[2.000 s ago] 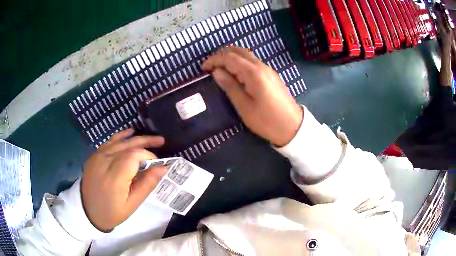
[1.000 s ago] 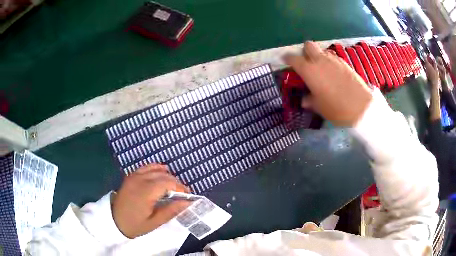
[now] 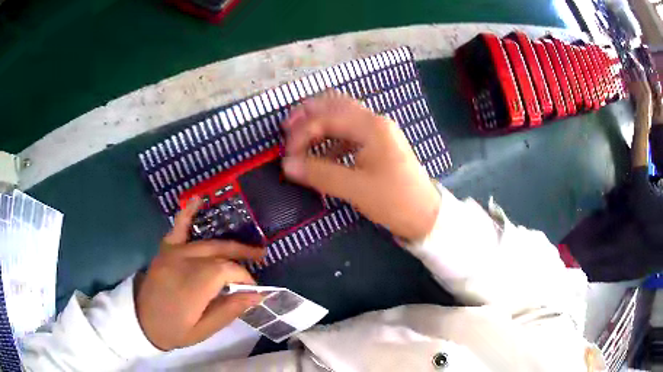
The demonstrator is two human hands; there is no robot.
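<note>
A portable radio lies face up on the dark small-sticker sheet, its red frame, black grille and small keys showing. My left hand rests its fingers on the radio's key end and also pinches a white label sheet with grey printed rectangles between thumb and fingers. My right hand is over the upper right part of the radio, slightly blurred, its thumb and fingertips together. Whether it holds anything small cannot be told.
A row of red-edged radios stands upper right. Spare label sheets lie far left. A pale edge strip crosses behind the sheet; part of another radio lies beyond it. Another person's arm is at the right.
The radio with a back label is gone from the sheet. My right hand has brought a radio from the row side onto the sheet, face up. My left hand now touches it.
</note>
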